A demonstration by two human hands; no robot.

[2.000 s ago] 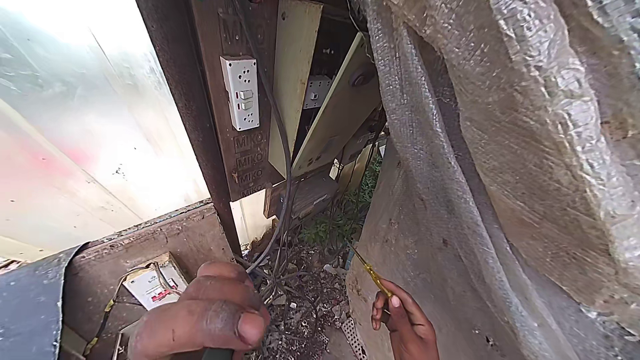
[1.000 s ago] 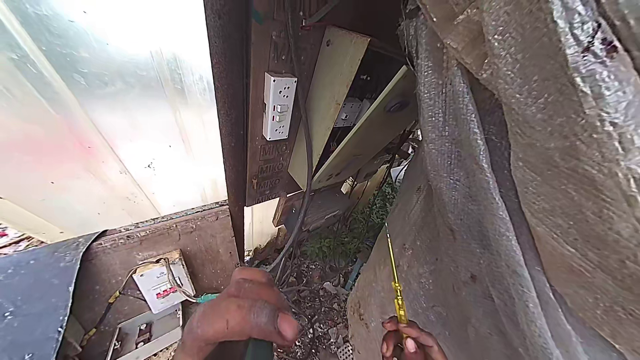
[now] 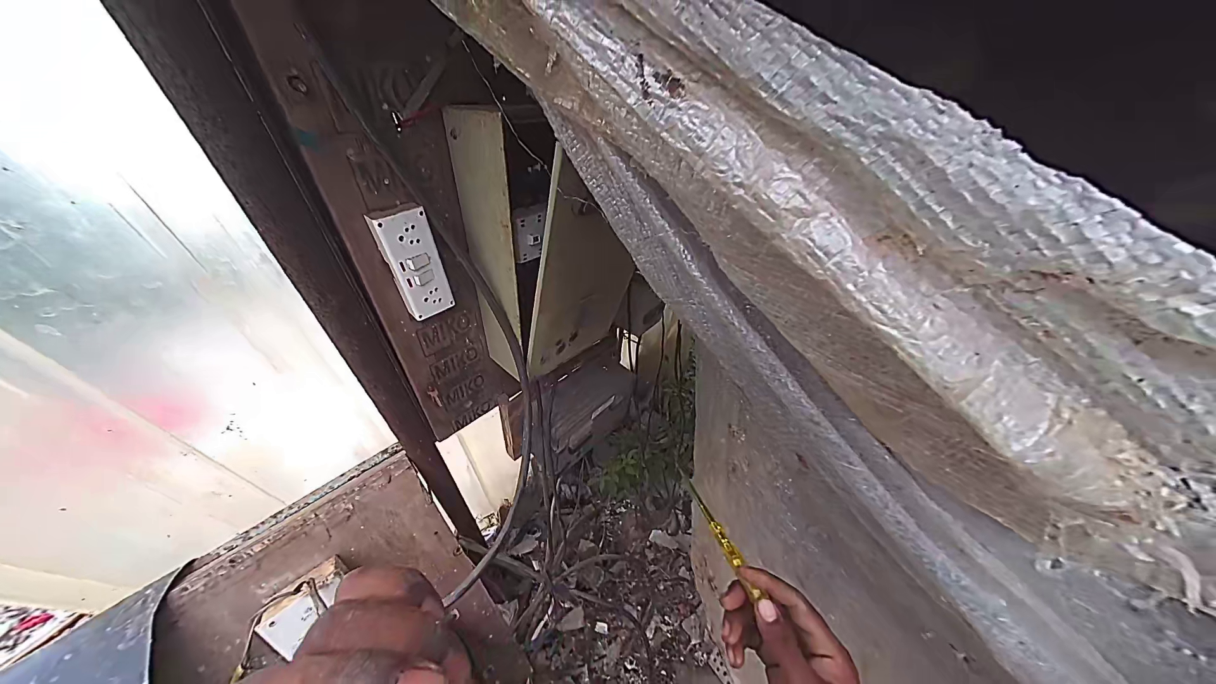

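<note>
My right hand [image 3: 784, 632] grips a screwdriver [image 3: 727, 543] by its yellow, see-through handle, with the thin shaft pointing up and left. At the lower left, my left hand [image 3: 370, 627] is curled with its knuckles up; what lies inside it is hidden. A white switchboard box [image 3: 290, 622] with wires sits on a brown board just behind the left hand. Above, a white socket and switch panel [image 3: 413, 264] is fixed to a brown board. To its right, an open cream-coloured box [image 3: 489, 218] has a white switch unit [image 3: 528, 234] inside.
A grey cable [image 3: 518, 351] hangs from the board down past my left hand. A woven plastic sheet [image 3: 855, 285] drapes over the right side. Rubble [image 3: 608, 608] and green plants [image 3: 646, 461] lie below. A shiny metal sheet [image 3: 171, 332] stands at the left.
The view has shifted. The white box near my left hand is more covered by that hand than a second ago. The screwdriver stays in my right hand and now leans left.
</note>
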